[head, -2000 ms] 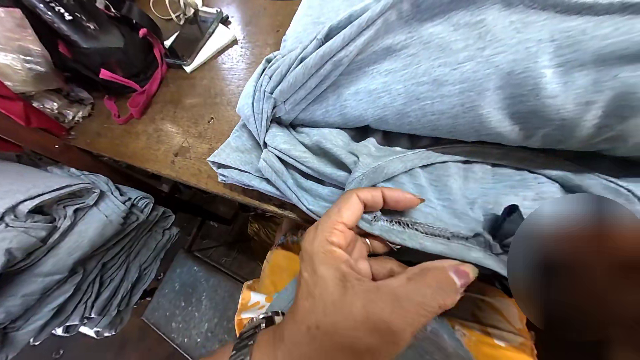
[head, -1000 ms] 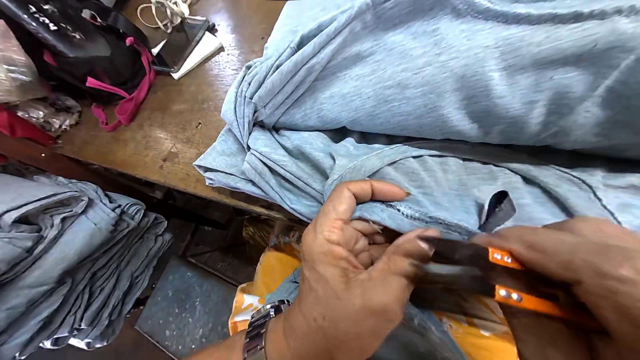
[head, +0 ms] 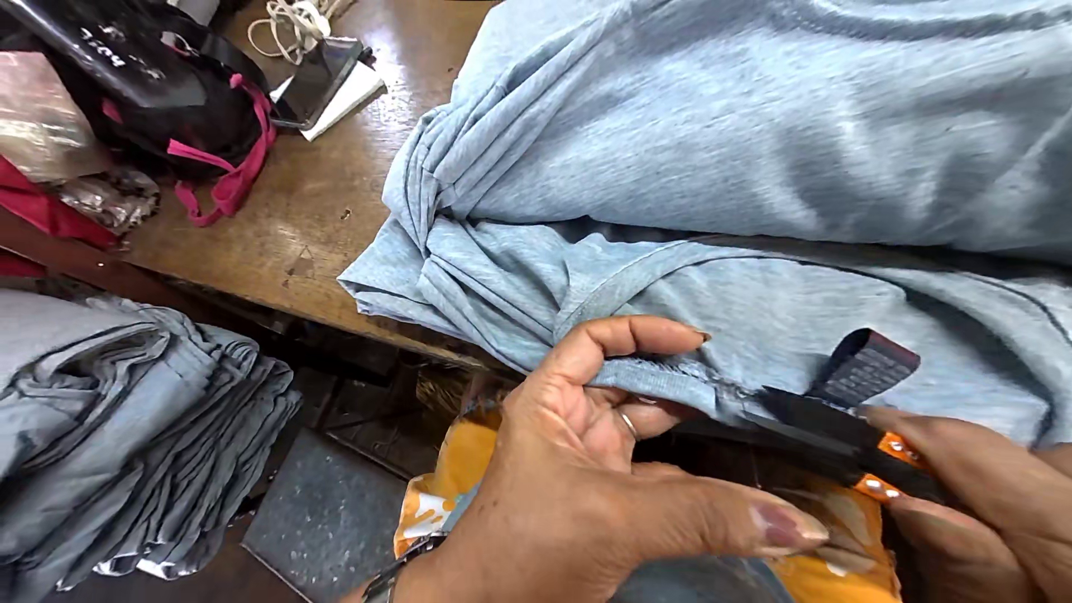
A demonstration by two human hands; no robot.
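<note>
A light blue knit garment (head: 796,310) lies on a wooden table, its edge hanging toward me. My left hand (head: 611,469), wearing a ring and a wristwatch, pinches the serged seam (head: 662,377) of the garment between its fingers, with the thumb held apart. From the right, my right hand (head: 980,486) holds thread snips (head: 837,444) with dark blades and orange parts. The blades point left and meet the seam just right of my left fingers; whether they are parted is blurred. A dark woven label (head: 867,368) stands up from the seam beside the blades.
More blue fabric (head: 712,134) is heaped at the back. On the wooden table (head: 310,201) at left are a phone (head: 322,79) on white paper, a coiled cord (head: 293,29) and a black bag (head: 159,92) with pink straps. A stack of grey-blue cloth (head: 126,435) sits lower left.
The right hand, a blurred shape at the right edge earlier, has brought the snips to the seam. The label stands out more plainly. My left hand keeps its hold on the garment's edge.
</note>
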